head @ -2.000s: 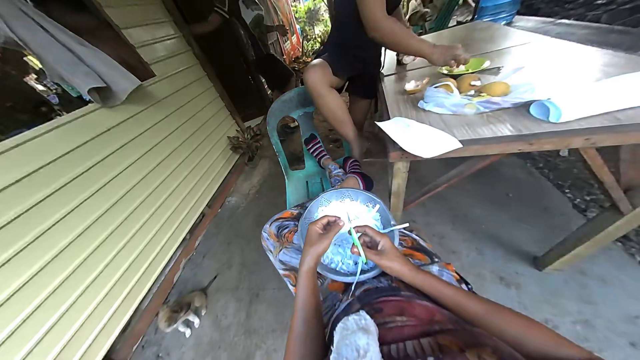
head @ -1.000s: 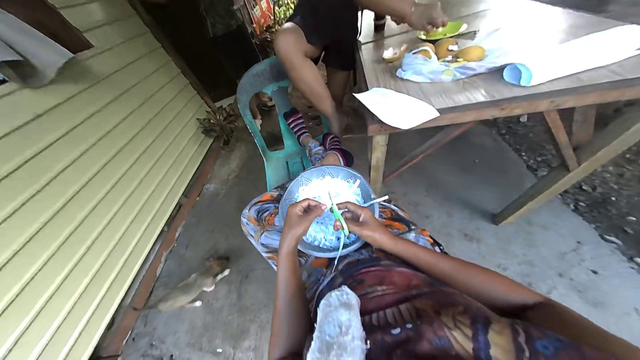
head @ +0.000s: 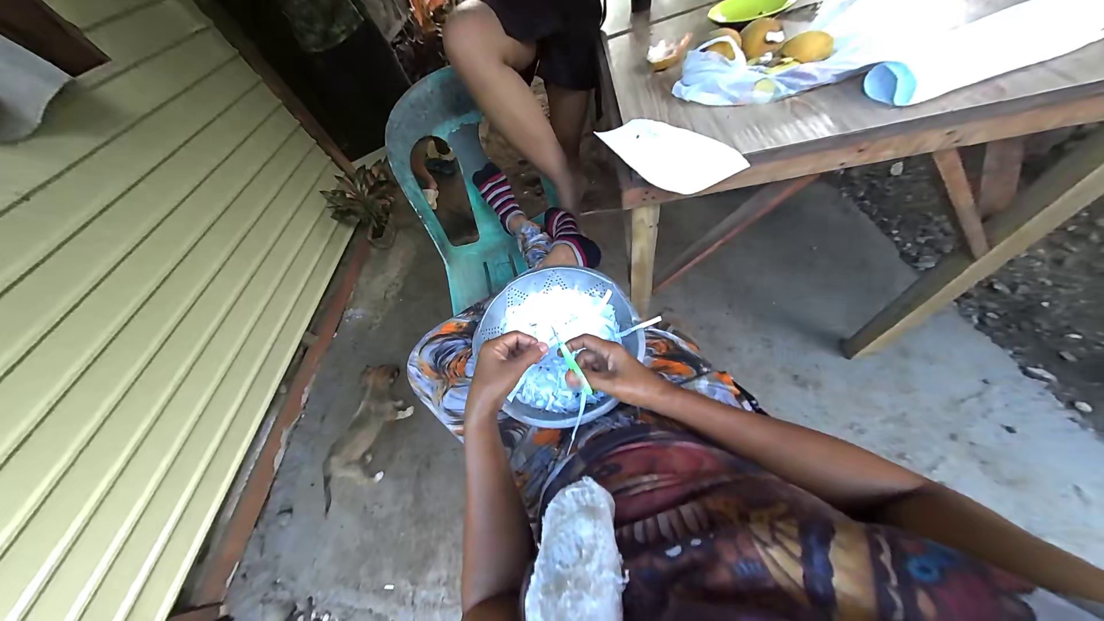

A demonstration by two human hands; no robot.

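Note:
A metal colander (head: 632,297) rests on my lap, holding a heap of thin white strips (head: 552,315). Over its near half, my right hand (head: 614,369) grips a small green-handled tool (head: 573,366), perhaps a knife or peeler; its exact kind is unclear. My left hand (head: 509,362) is close to the tool's upper end, its thumb and finger pinched at a thin pale strip. Another pale strip (head: 580,421) hangs below the tool. A whitish stick (head: 640,327) lies across the colander's right rim. A large pale, rough piece (head: 576,552) lies against my patterned clothing.
My socked feet (head: 565,233) rest on a green plastic chair (head: 417,129). Another person's bare legs (head: 504,78) are behind it. The wooden table (head: 828,129) bears a white sheet (head: 673,159), yellow-brown fruit (head: 808,47) and a plastic bag (head: 716,82). A kitten (head: 366,427) lies on the floor at left.
The other person's hand, over the green dish on the table earlier, is out of view. The kitten's pose has changed. My hands stay together over the colander. The view has shifted somewhat.

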